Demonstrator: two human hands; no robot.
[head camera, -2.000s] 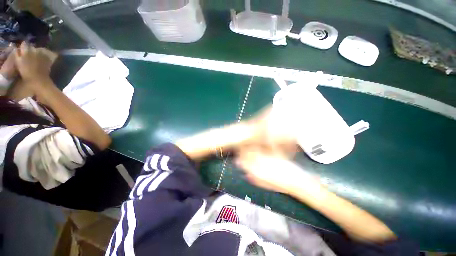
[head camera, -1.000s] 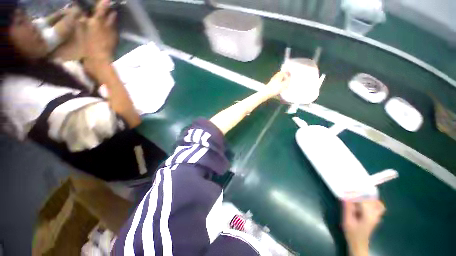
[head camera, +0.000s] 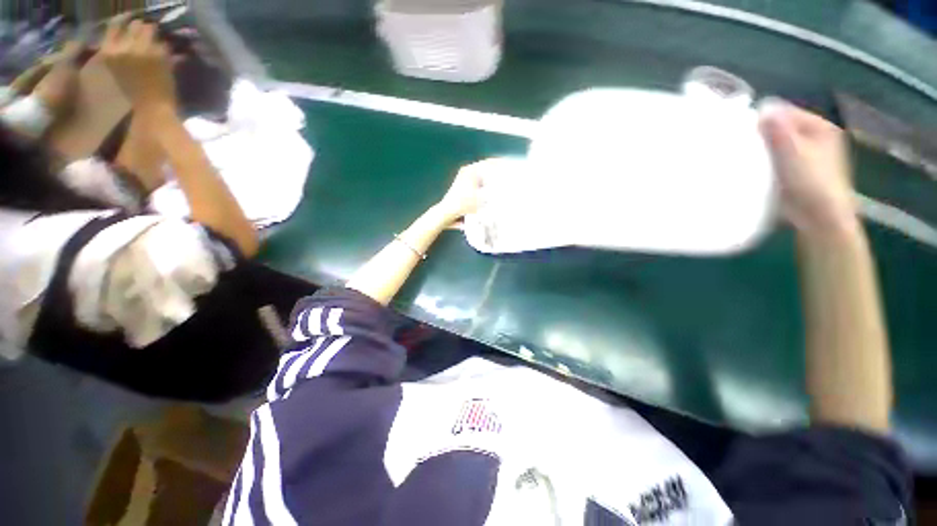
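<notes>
My right hand (head camera: 812, 170) grips the right end of a large white oval base (head camera: 652, 170), raised over the green bench with its smooth broad face showing. My left hand (head camera: 471, 193) holds a smaller white rounded part (head camera: 501, 218) low over the bench. The two white parts overlap in view at the large base's left end; glare hides whether they touch. No legs can be made out on either part.
A slotted white housing (head camera: 442, 43) stands on the belt beyond the pale rail (head camera: 411, 106). A small round part (head camera: 719, 82) shows behind the base. A brown parts strip (head camera: 894, 139) lies right. A neighbour's arm (head camera: 205, 185) is beside a white sheet (head camera: 262, 164); a carton (head camera: 170, 467) is below.
The large base has been lifted from the bench and turned broad side to view by my right hand. My left hand has come back from the belt with the smaller white part.
</notes>
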